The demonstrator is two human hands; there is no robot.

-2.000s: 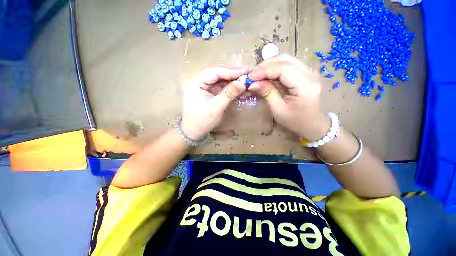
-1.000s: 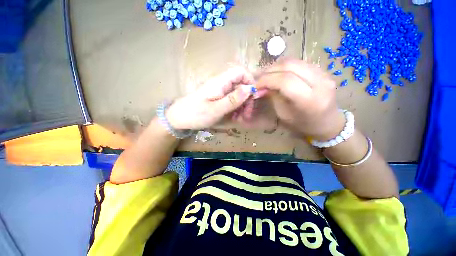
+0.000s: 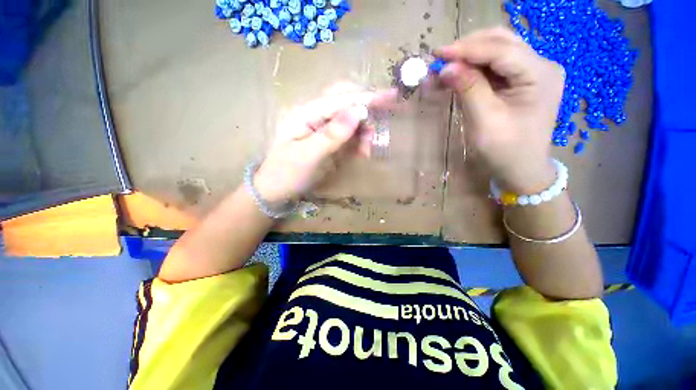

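Note:
My right hand (image 3: 507, 99) pinches a small blue piece (image 3: 437, 66) between thumb and fingertips, just right of the white round spot (image 3: 414, 71) on the cardboard. My left hand (image 3: 317, 141) is left of and below the spot, thumb and fingers pinched on a tiny pale piece (image 3: 359, 113); its exact shape is washed out. A pile of all-blue pieces (image 3: 591, 61) lies at upper right, partly behind my right hand. A pile of blue pieces with pale round ends (image 3: 282, 17) lies at the top, left of centre.
Brown stained cardboard (image 3: 191, 99) covers the table, with dark specks around the white spot. A blue crate (image 3: 668, 167) stands at the right edge. An orange panel (image 3: 65, 228) and a dark transparent sheet (image 3: 46, 129) are at left. A blue parts bin shows partly below the table edge.
My hands were together over the cardboard and are now apart. My right hand has moved up and right beside the white spot with a blue piece; my left hand has stayed nearly in place.

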